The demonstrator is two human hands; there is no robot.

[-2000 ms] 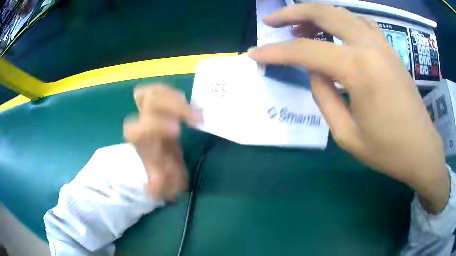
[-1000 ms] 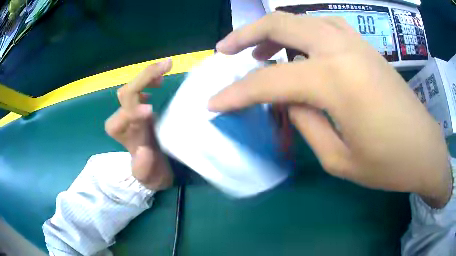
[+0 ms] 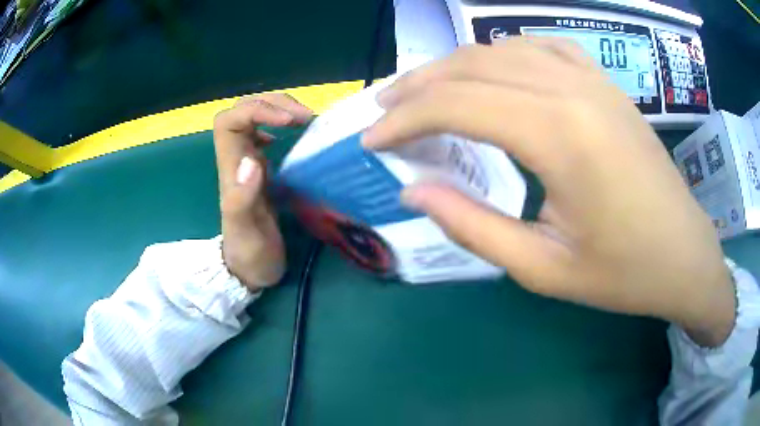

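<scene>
A white retail box [image 3: 454, 237] with a blue panel and a black-red round picture is held tilted above the green mat, slightly blurred. My right hand [image 3: 575, 166] grips it from the right, with fingers on its top and thumb at its near side. My left hand [image 3: 250, 191] is at the box's left end, fingers bent and apart; whether it touches the box is hard to tell. Beyond my right hand the scale [image 3: 700, 116] shows 0.0 on its pale display [image 3: 625, 62]. Its pan is mostly cut off by the top edge.
White cartons with square black codes [image 3: 704, 170] stand at the right edge. A black cable [image 3: 297, 349] crosses the green mat [image 3: 467, 366]. A yellow strip [image 3: 183, 121] runs beyond my left hand, with a dark surface past it. Something leafy or papery lies at the top left corner.
The box has turned in my hands; its blue panel and round picture now face up toward the left. Both hands have shifted slightly. More of the scale shows than two seconds ago.
</scene>
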